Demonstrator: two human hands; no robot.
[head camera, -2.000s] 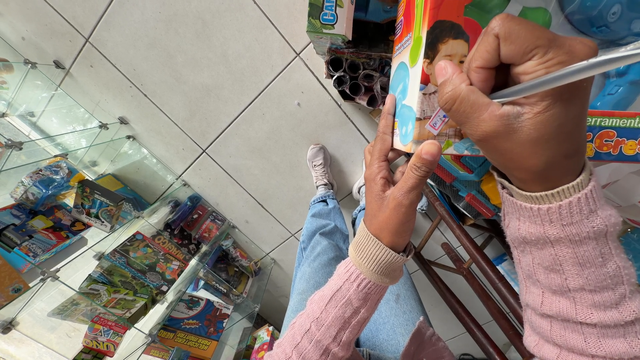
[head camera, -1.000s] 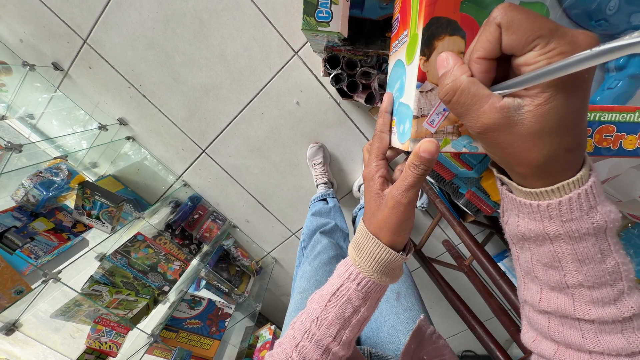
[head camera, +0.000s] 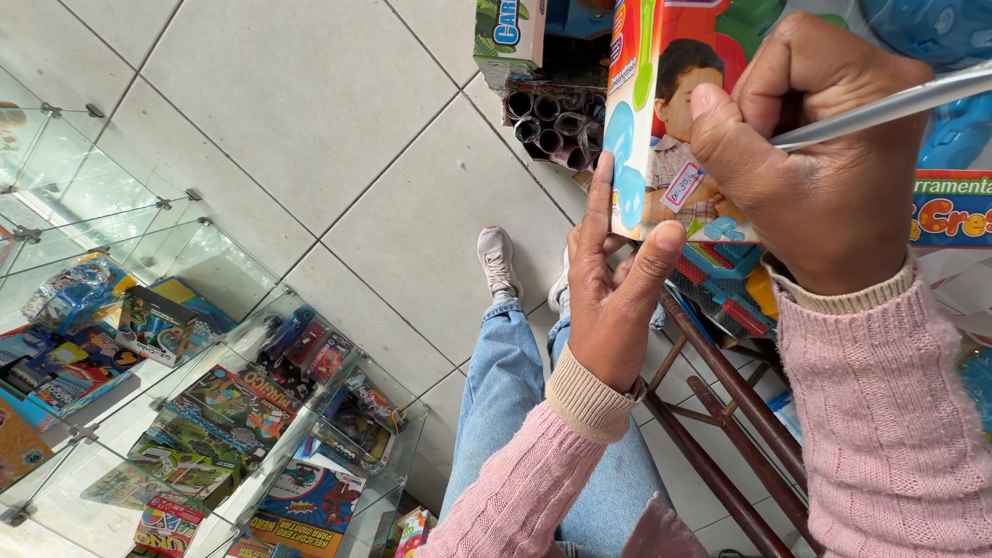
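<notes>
My right hand grips a silver-grey pen, its tip hidden behind my fingers, beside a small price sticker with handwriting. The sticker is on the front of a toy box at the upper right, which has a printed picture of a child and blue and green plastic pieces behind clear wrap. My left hand holds the lower left corner of this box, with the index finger along its side and the thumb at its bottom edge.
Glass shelves with boxed games and toys fill the lower left. Dark rolled tubes stand in a container left of the toy box, under a green and white box. A brown metal frame is below, near my legs.
</notes>
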